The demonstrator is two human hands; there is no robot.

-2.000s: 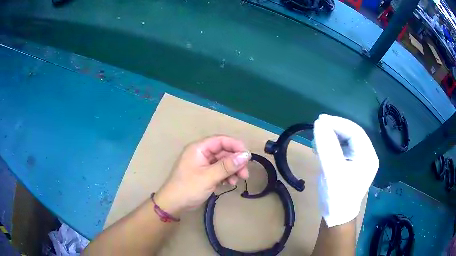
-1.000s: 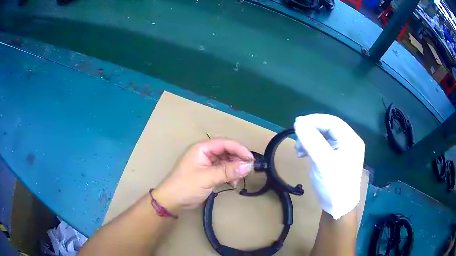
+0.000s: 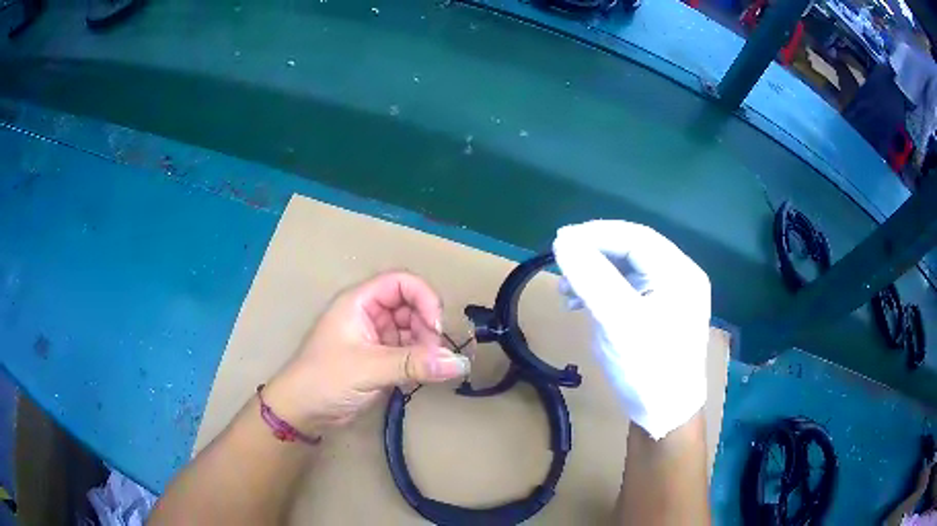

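The large black headband (image 3: 476, 511) lies on the cardboard sheet (image 3: 308, 241), with a small yoke (image 3: 495, 385) joined at its upper right end. My gloved right hand (image 3: 642, 318) holds a second black yoke (image 3: 508, 308) by its upper tip, above the first one. Its stub points left. My bare left hand (image 3: 380, 354) pinches a thin dark wire (image 3: 462, 343) between thumb and forefinger, just left of the stub. Whether the wire enters the stub cannot be told.
A dark green conveyor belt (image 3: 411, 113) runs behind the cardboard. Black assemblies lie on the belt at the right (image 3: 800, 245) and on the bench at the lower right (image 3: 789, 473). A green metal post (image 3: 762, 53) stands at the upper right. A person is partly visible beyond.
The held yoke has moved left, over the joined yoke, with its stub near my left fingers. My left thumb and forefinger have parted from the stub, and the wire shows between them.
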